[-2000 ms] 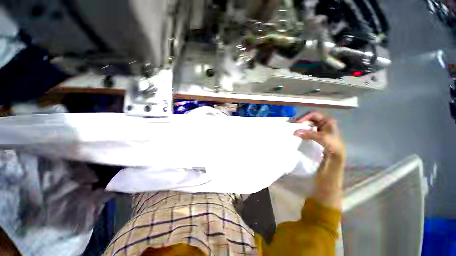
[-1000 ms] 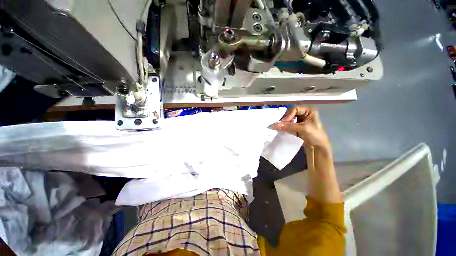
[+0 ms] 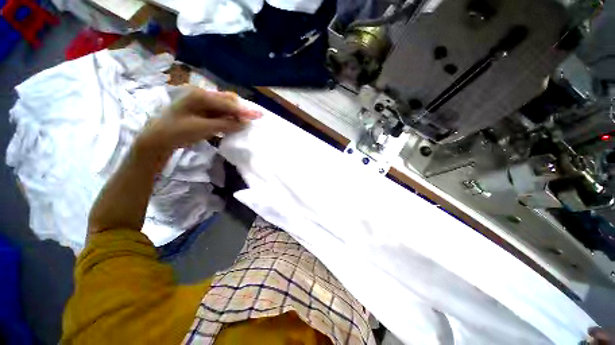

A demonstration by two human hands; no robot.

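Observation:
A white garment piece [image 3: 350,215] is stretched as a long strip along the front edge of the sewing machine table and over my lap. My left hand [image 3: 202,118] grips its upper left end between thumb and fingers. My right hand [image 3: 597,335] shows only as fingertips at the lower right rim, at the strip's other end; the rest is cut off by the picture's edge. The strip's upper edge passes the small metal plate and presser area [image 3: 371,145] of the sewing machine [image 3: 465,67].
A large crumpled white pile [image 3: 67,148] lies at the left. Dark navy cloth [image 3: 256,57] with a small metal tool [image 3: 303,43] on it lies beyond, with more white cloth [image 3: 216,15] behind. The brown table edge [image 3: 465,215] runs diagonally. A checked apron [image 3: 270,276] covers my lap.
The view has swung to the left. My left hand and the white pile now show fully. My right hand, earlier at the strip's right end, is now mostly outside the picture.

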